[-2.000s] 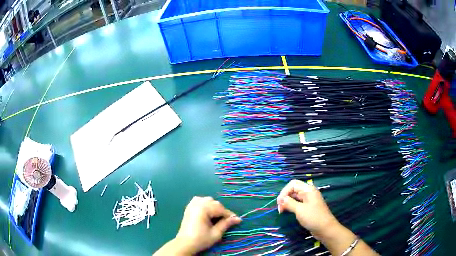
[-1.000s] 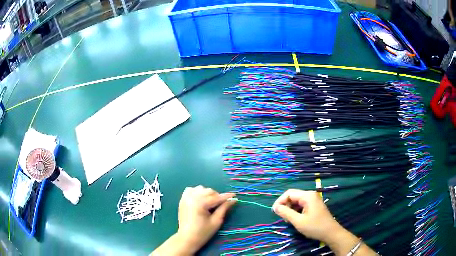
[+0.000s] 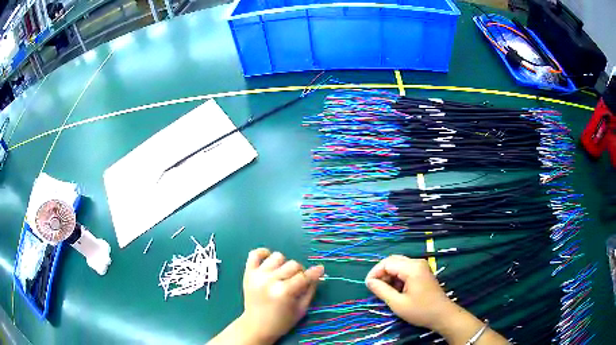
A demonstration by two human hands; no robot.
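Note:
My left hand (image 3: pixel 280 290) pinches the left end of a thin green core wire (image 3: pixel 346 279); a short pale bit shows at its fingertips. My right hand (image 3: pixel 408 290) holds the same wire farther right between thumb and finger. The wire runs nearly straight between the hands. Black multi-core cables (image 3: pixel 473 209) lie in thick parallel rows at the right, with coloured cores fanned at both ends and white marker tubes across them. A loose pile of white marker tubes (image 3: pixel 190 269) lies left of my left hand.
A white sheet (image 3: pixel 182 178) carries a single black cable (image 3: pixel 223 138). A small fan (image 3: pixel 55 221) lies over a small blue tray (image 3: pixel 46 296) at far left. A large blue bin (image 3: pixel 344 40) stands at the top. A second blue tray (image 3: pixel 564 86) and a red tool (image 3: pixel 598 131) are at right.
The view has shifted since the first frame. My left hand's fingers have curled and turned at the wire's end. The wire between the hands now looks shorter than a second ago.

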